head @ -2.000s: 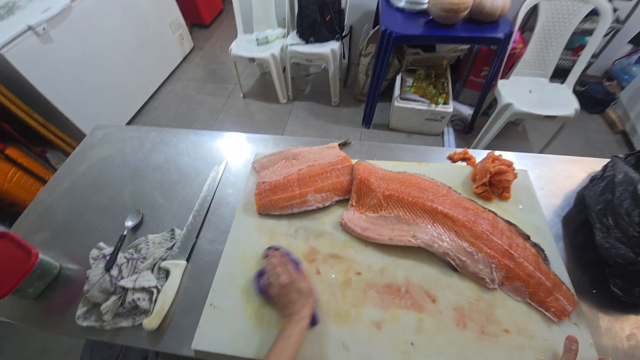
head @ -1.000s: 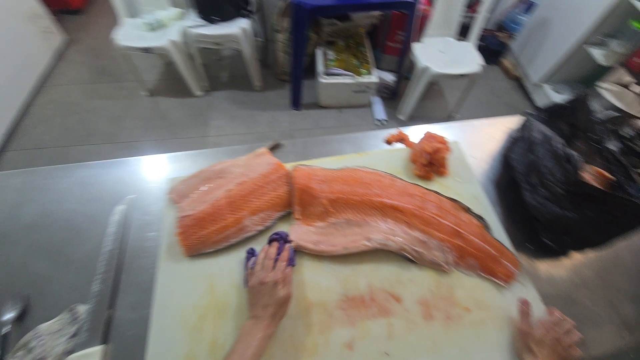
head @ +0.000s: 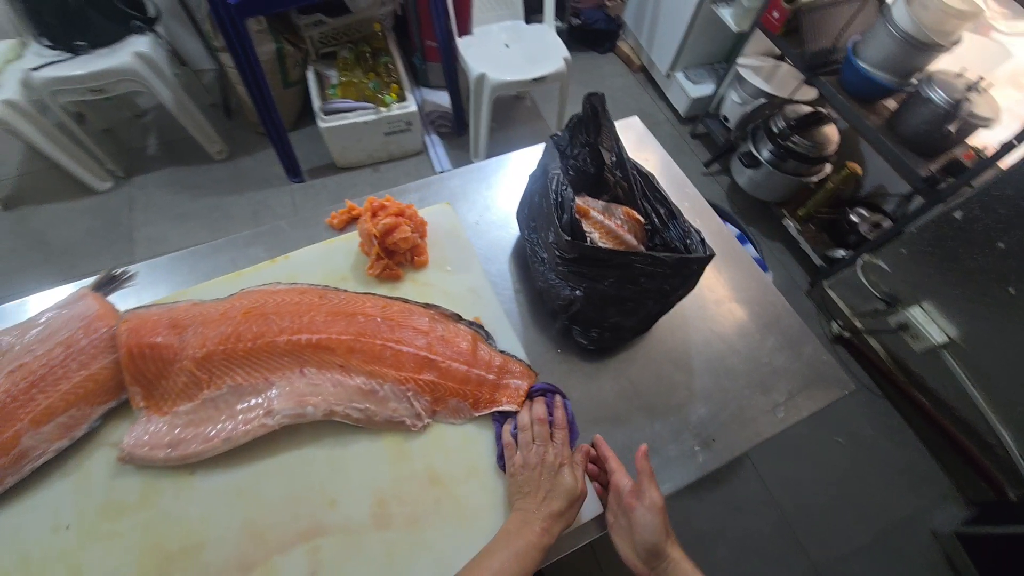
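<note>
My left hand [head: 544, 464] lies flat on a purple cloth [head: 562, 400], pressing it at the right edge of the white cutting board [head: 280, 512], just below the narrow end of a long salmon fillet [head: 320, 344]. Beside it on the right, my right hand [head: 636, 500] is empty, palm turned inward and fingers apart, near the board's corner. A second piece of salmon [head: 56, 368] lies at the left, close against the wide end of the long fillet. A pile of orange salmon scraps [head: 392, 236] sits at the board's far edge.
On the steel table [head: 720, 352], right of the board, stands a black plastic bag [head: 608, 296] with fish pieces [head: 612, 224] inside. White plastic chairs [head: 512, 60] and a white foam box [head: 372, 132] with bottles are beyond the table. Pots [head: 780, 152] stand on a rack at the right.
My left hand has moved the purple cloth right, from below the joint of the two salmon pieces to the board's right edge. The view has swung right.
</note>
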